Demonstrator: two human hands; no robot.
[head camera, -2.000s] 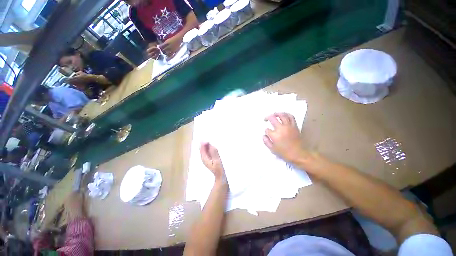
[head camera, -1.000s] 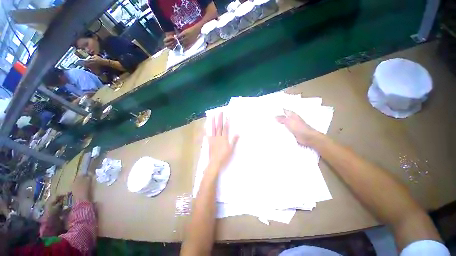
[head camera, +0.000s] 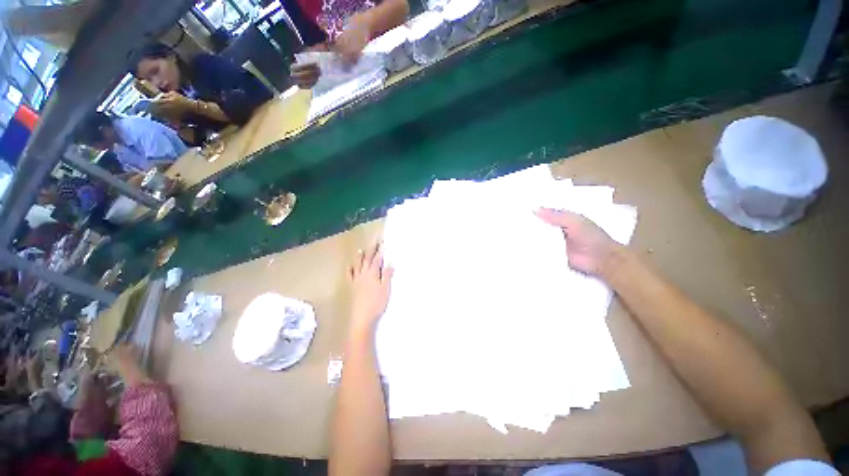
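A fanned stack of bright white paper sheets (head camera: 493, 316) lies on the cardboard in front of me. My left hand (head camera: 370, 286) lies flat at the stack's left edge, fingers apart, holding nothing. My right hand (head camera: 586, 244) rests on the upper right part of the stack, fingers pointing left and partly bent. The paper is too bright to tell whether the right hand pinches a sheet.
A stack of wrapped pieces (head camera: 765, 172) stands at the right, another wrapped pile (head camera: 273, 331) at the left, beside a crumpled packet (head camera: 197, 317). The green conveyor belt (head camera: 521, 112) runs beyond, carrying metal pieces (head camera: 277, 208). Workers sit across it; a checked sleeve (head camera: 147, 423) is at lower left.
My left hand has moved from on top of the sheets to their left edge. My right hand has shifted slightly on the stack. The worker across has lifted a sheet.
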